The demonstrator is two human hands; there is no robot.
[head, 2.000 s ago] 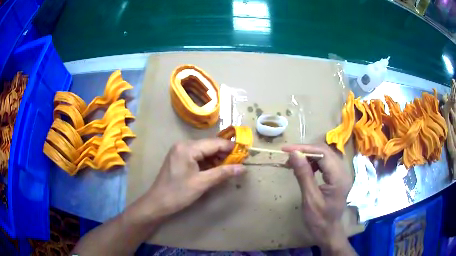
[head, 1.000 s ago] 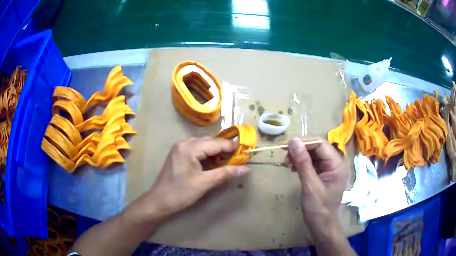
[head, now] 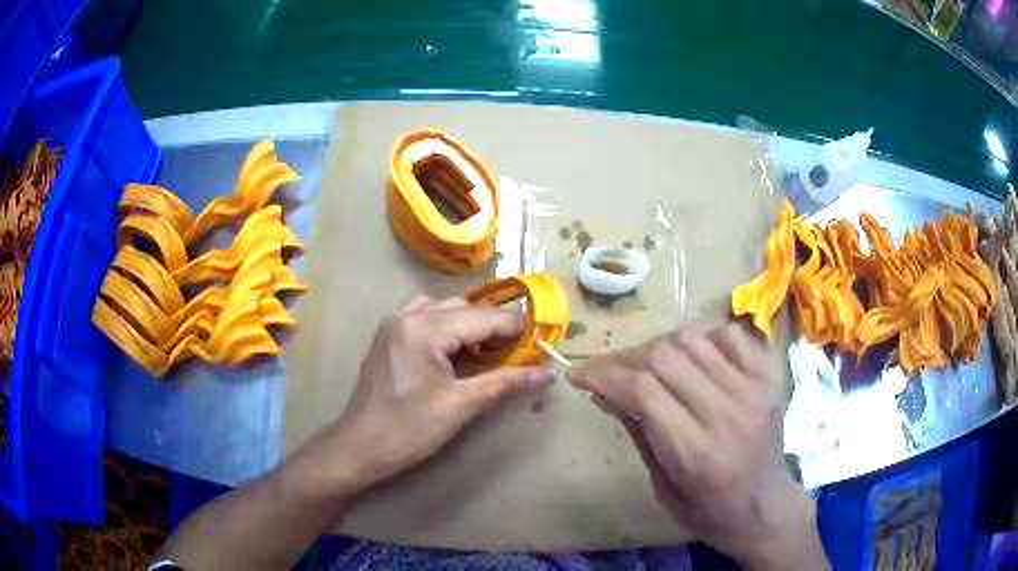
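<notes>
My left hand holds an orange oval ring between thumb and fingers above the tan board. My right hand is slightly blurred and holds a thin pale glue stick. Its tip touches or nearly touches the ring's right side. My fingers hide the rest of the stick. The white glue cup with dark liquid sits just behind my hands. A hollow stack of orange oval rings stands at the back left of the board.
Joined ring-and-tail parts lie in a row at left, beside a blue bin. Orange wavy tails are heaped at right, below a white bottle. A green surface runs behind. Another blue bin is at lower right.
My right hand has turned palm down and moved left toward the ring, covering most of the stick. My left hand still holds the ring in nearly the same place.
</notes>
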